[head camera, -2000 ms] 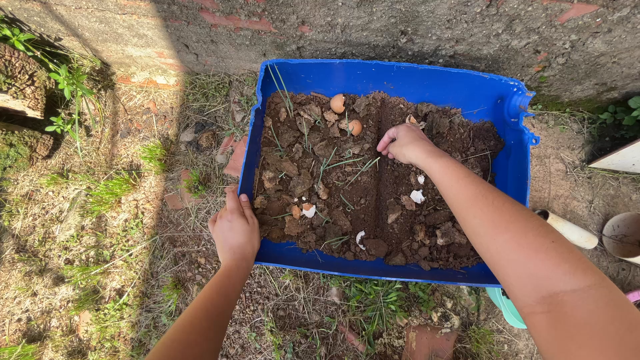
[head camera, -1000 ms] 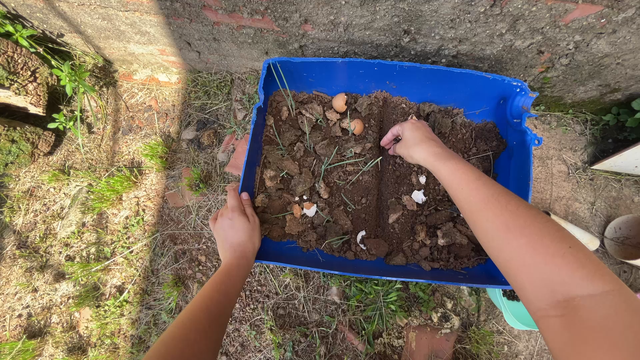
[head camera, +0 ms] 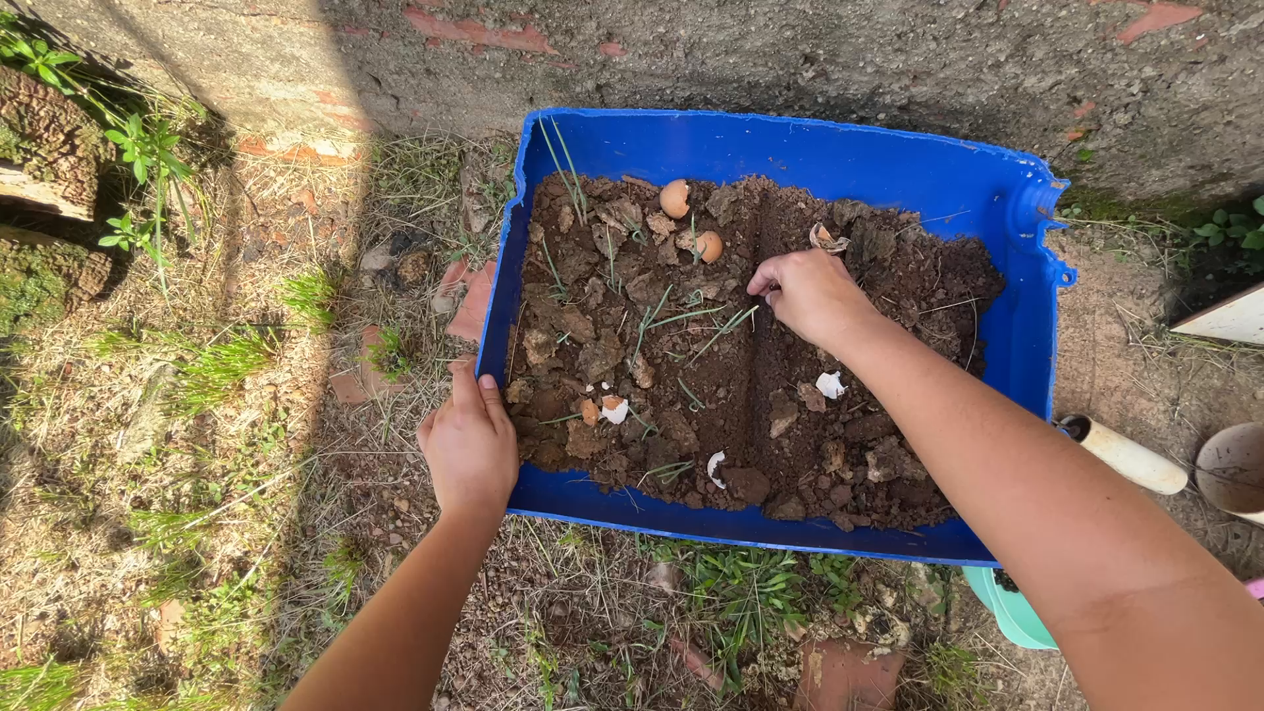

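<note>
A blue plastic tub [head camera: 849, 163] lies filled with clumpy brown soil [head camera: 711, 365], crossed by a narrow furrow. My left hand [head camera: 468, 444] grips the tub's left rim, thumb on top. My right hand [head camera: 812, 296] is low over the upper part of the furrow, fingertips bunched and pointing down; whether anything is between them cannot be told. Brown eggshell halves [head camera: 674, 198] rest on the soil left of it, and white eggshell pieces [head camera: 829, 384] lie below. Thin green shoots [head camera: 652, 321] stand and lie mostly in the left half.
A rough wall [head camera: 790, 59] runs behind the tub. At the right are a white handle-like cylinder [head camera: 1131, 456] and a round container [head camera: 1229, 469]. A turquoise container [head camera: 1022, 612] sits partly under the tub's lower right edge. Logs [head camera: 49, 143] lie at the far left; brick pieces [head camera: 849, 671] lie on the ground.
My right hand has shifted slightly along the upper furrow, fingertips staying close to the soil. My left hand stays on the tub's rim.
</note>
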